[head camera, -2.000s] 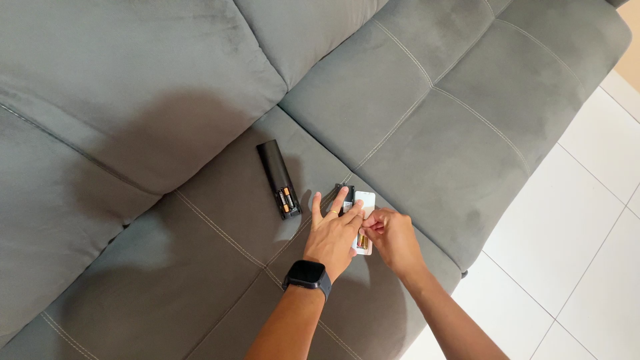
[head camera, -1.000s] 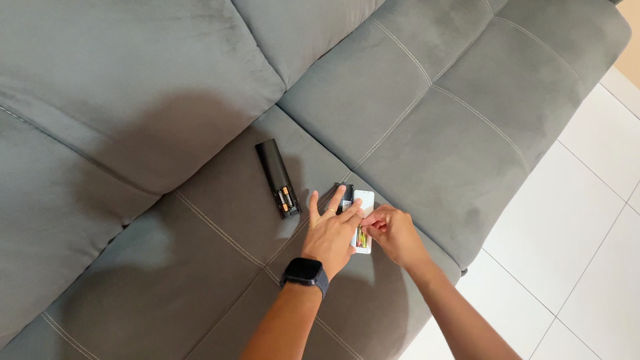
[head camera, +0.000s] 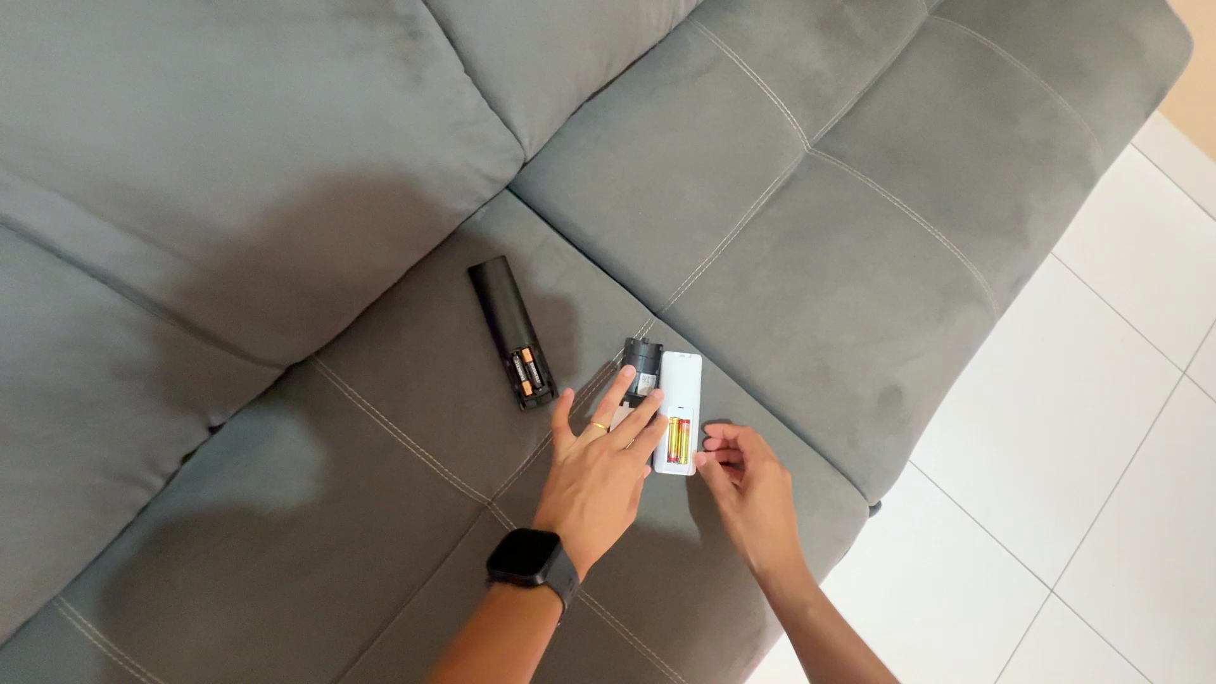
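Observation:
A white remote control (head camera: 681, 380) lies back up on the sofa seat, its battery bay uncovered with two red and yellow batteries (head camera: 678, 440) side by side in it. My left hand (head camera: 598, 475) is spread flat, fingertips over a dark plastic piece (head camera: 643, 355) and at the white remote's left edge; what lies beneath the palm is hidden. My right hand (head camera: 750, 484) is at the remote's lower right edge, fingers curled; whether it pinches anything is unclear. Left of both hands rests a black remote control (head camera: 503, 304) with two black and copper batteries (head camera: 526, 370) in its uncovered bay.
The grey upholstered sofa seat (head camera: 855, 247) has stitched seams and creases under the objects. Its backrest cushions (head camera: 209, 123) rise at the upper left. White floor tiles (head camera: 1064, 427) lie beyond the front edge at the right. A dark smartwatch (head camera: 532, 559) is on my left wrist.
My right hand has drawn back from over the white remote's battery bay to its right edge, so both batteries show. My left hand stays spread at about the same place.

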